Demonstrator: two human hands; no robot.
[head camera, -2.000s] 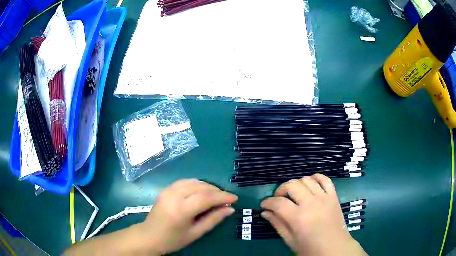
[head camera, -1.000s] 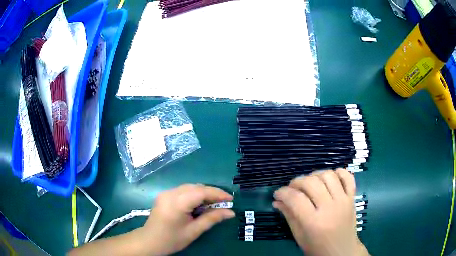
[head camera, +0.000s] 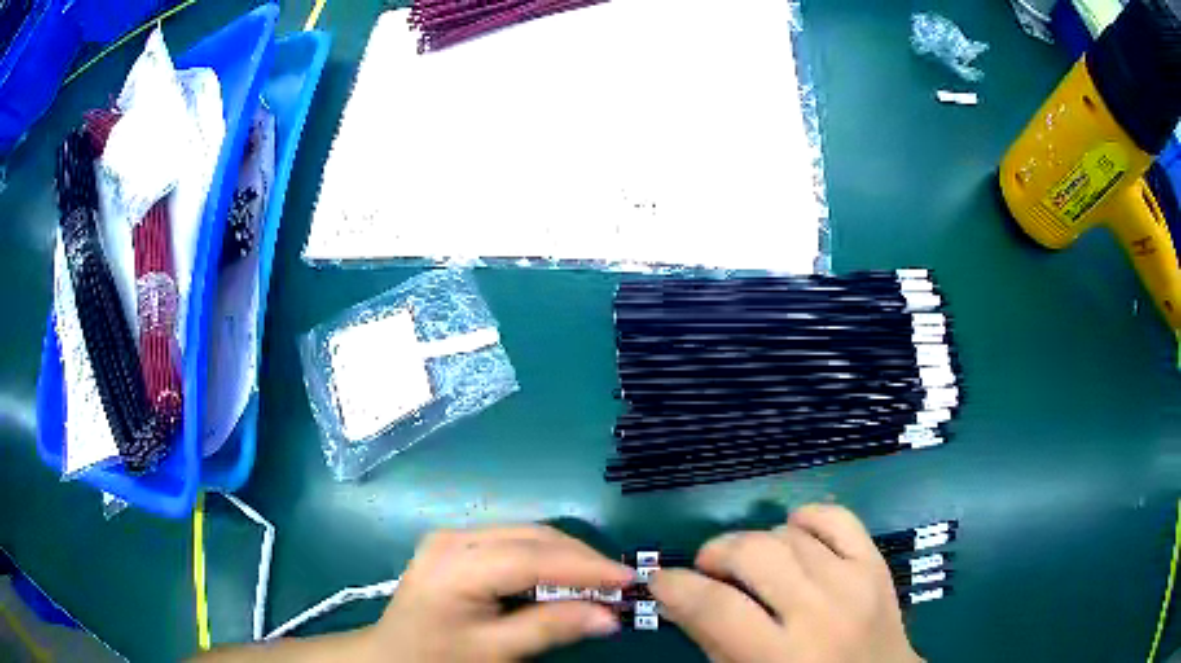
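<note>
My left hand (head camera: 499, 596) is closed on the white printed marker strip (head camera: 570, 595), which trails out to the left. My right hand (head camera: 777, 589) lies over the lower row of black wires, its fingertips at the row's left end, close to my left fingertips. Whether it pinches a wire is hidden by the fingers. The lower row of wires (head camera: 926, 566) has white markers at both ends, some seen left of my right fingers. The upper pile of black wires (head camera: 764, 363) lies above, with white markers at its right end only.
A clear zip bag (head camera: 473, 382) with white pieces lies left of the wires. A white sheet (head camera: 570, 143) with dark red wires (head camera: 505, 18) is behind. Stacked blue trays (head camera: 194, 389) stand left. A yellow heat gun (head camera: 1068, 162), a white bit (head camera: 957, 97) and crumpled film (head camera: 947, 44) are right.
My hands have come together from a gap, my left hand with the strip moving right, my right hand moving left and down over the lower row.
</note>
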